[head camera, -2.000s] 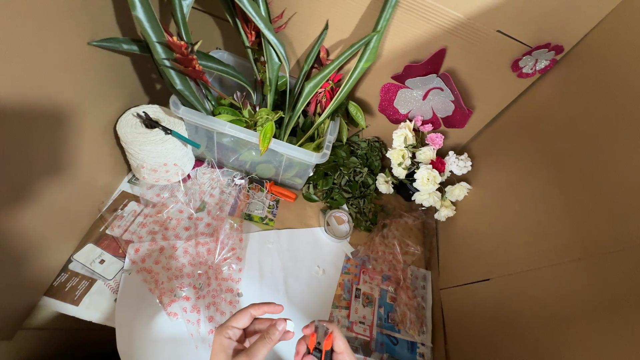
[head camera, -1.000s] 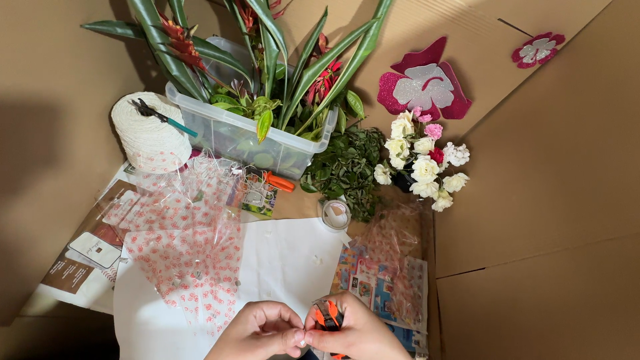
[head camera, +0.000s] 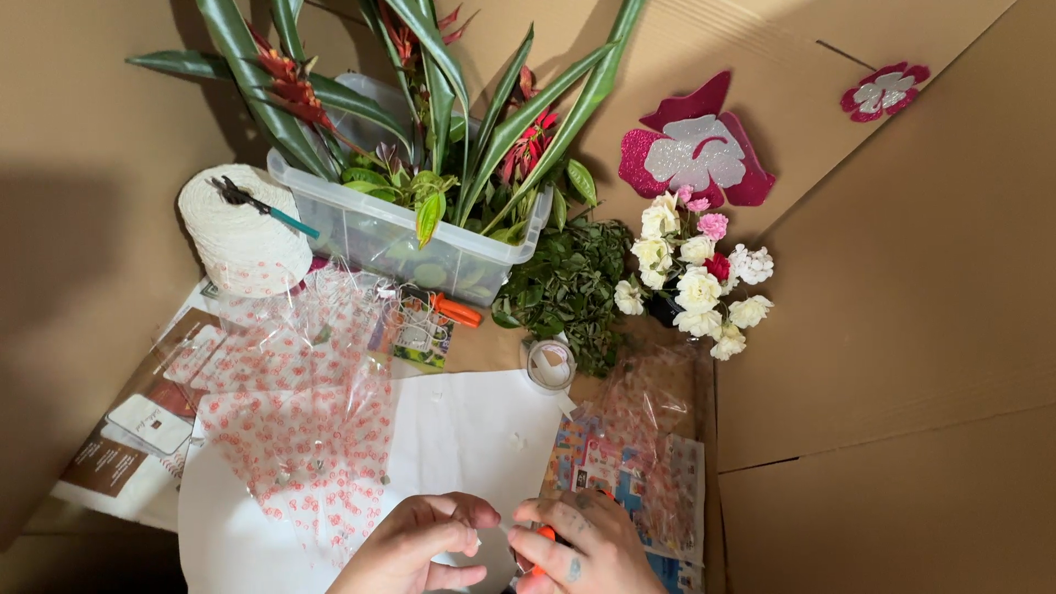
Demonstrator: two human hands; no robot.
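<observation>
My left hand (head camera: 429, 540) is near the bottom edge over white paper (head camera: 462, 445), its fingers curled and apart, with a tiny white scrap at a fingertip. Close to its right, my right hand (head camera: 577, 540) is closed around an orange-and-black hand tool (head camera: 544, 536), mostly hidden by the fingers; its kind cannot be told. Clear plastic wrap with red print (head camera: 305, 445) lies left of the hands. A roll of tape (head camera: 550, 365) rests at the paper's upper right edge, beside a heap of green leaves (head camera: 569, 285).
Behind stands a clear plastic bin (head camera: 396, 223) of leafy plants. A cone of white string (head camera: 247, 239) carries teal-handled snips (head camera: 264, 206). An orange-handled tool (head camera: 456, 311) lies before the bin. White and pink flowers (head camera: 700, 289) stand right; crumpled plastic wrap (head camera: 652, 421) lies below them.
My hands, touching at the tool one second ago, are now slightly apart. The right hand still holds the tool, now more covered by its fingers.
</observation>
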